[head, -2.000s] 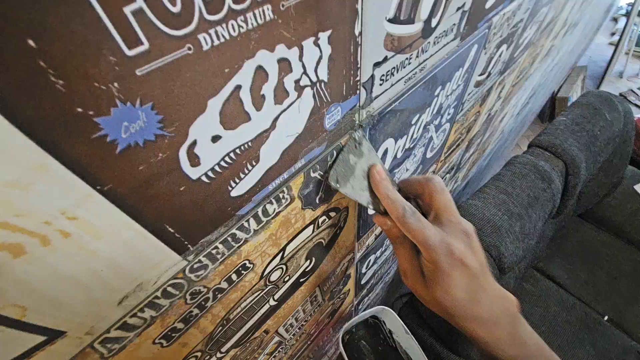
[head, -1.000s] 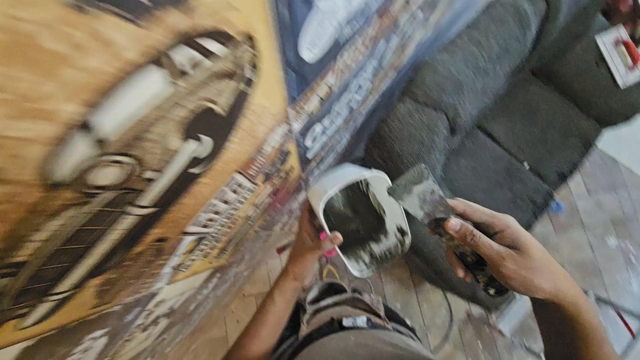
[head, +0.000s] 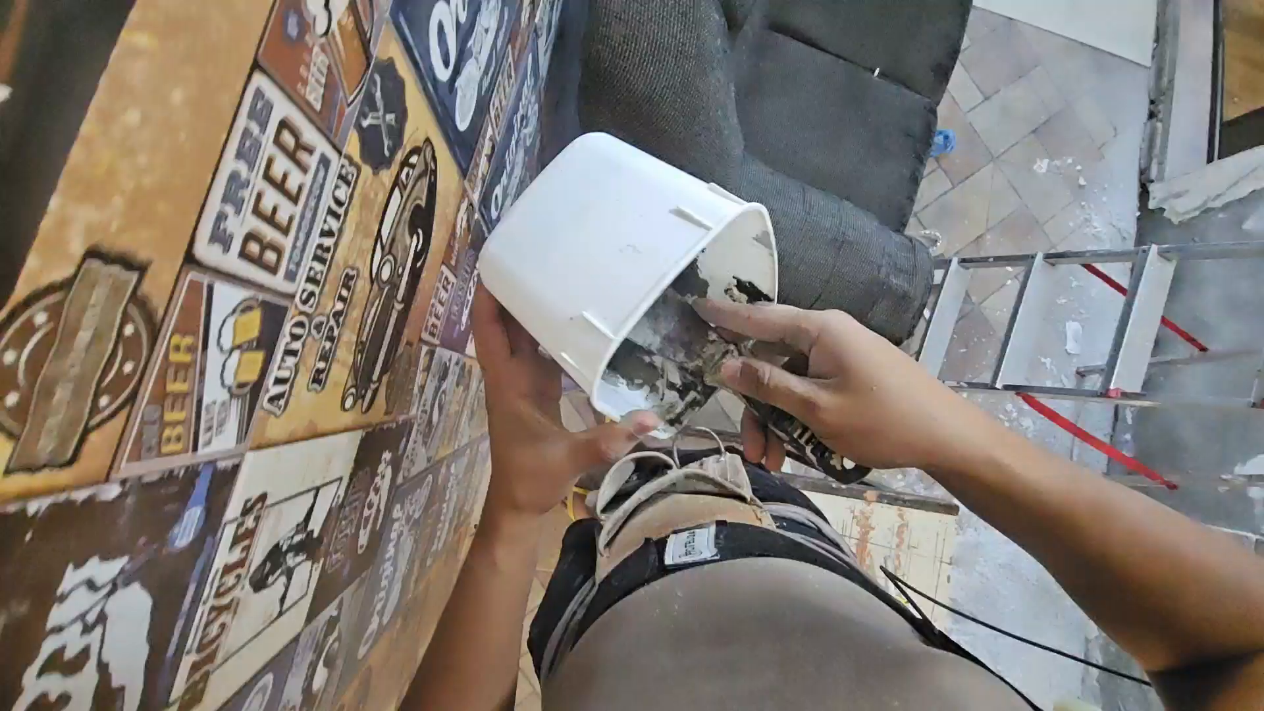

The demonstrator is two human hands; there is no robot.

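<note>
A white plastic tub (head: 602,227) is tipped on its side in my left hand (head: 538,415), its mouth facing right and down. Dark grey paste coats the inside of the tub. My right hand (head: 839,385) grips the dark handle of a putty knife (head: 790,434), whose blade reaches into the tub's mouth. Paste smears the knife near my fingers, and part of the blade is hidden by the tub and the paste.
A wall covered in printed vintage-style posters (head: 267,188) runs close along the left. A dark grey fabric sofa (head: 829,109) stands ahead. At the right an aluminium ladder (head: 1027,326) with red straps lies over a splattered tiled floor (head: 1007,148). A black cable (head: 1037,637) trails at lower right.
Two seconds ago the knife blade was against the wall poster; one second ago it was beside the tub's rim. Now it is inside the tub, which has been tilted over. The view has swung down.
</note>
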